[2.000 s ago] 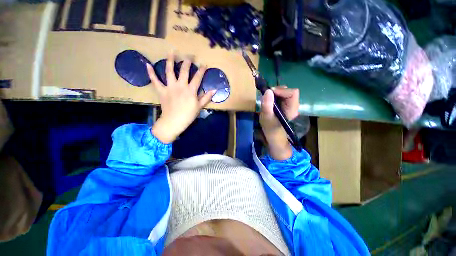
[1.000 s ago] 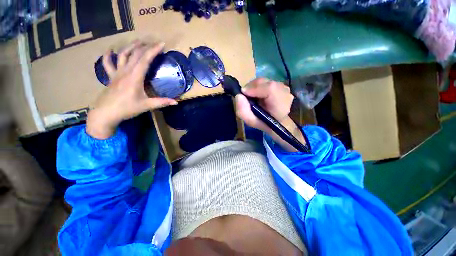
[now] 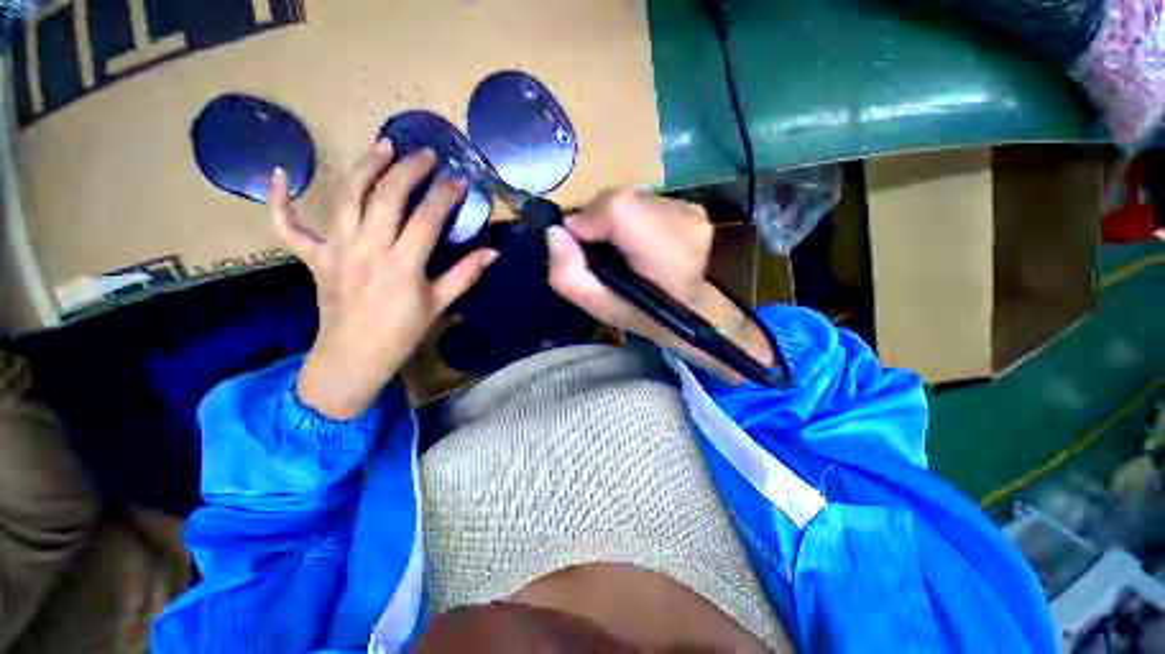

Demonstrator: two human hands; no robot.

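Three shiny dark discs lie on the brown cardboard sheet [image 3: 351, 58]: a left disc [image 3: 251, 143], a middle disc [image 3: 415, 128] and a right disc [image 3: 521, 128]. My left hand [image 3: 377, 262] has its fingers spread, with fingertips on the middle disc and one finger at the lower edge of the left disc. My right hand [image 3: 645, 256] grips the black handle of a soldering iron [image 3: 652, 300]. Its thin metal tip points up and left at the right side of the middle disc; whether it touches is hard to tell.
A carton of dark discs [image 3: 517, 300] is below the sheet's edge at my lap. A black cord [image 3: 732, 102] crosses the green bench [image 3: 869, 83]. An open carton [image 3: 933, 268] and a clear plastic bag [image 3: 795, 211] are at the right. Pink material [image 3: 1131, 70] is at the upper right.
The iron's tip has gone from the right disc to the middle disc. My left hand has shifted right, off most of the left disc and onto the middle one. The view has tilted lower.
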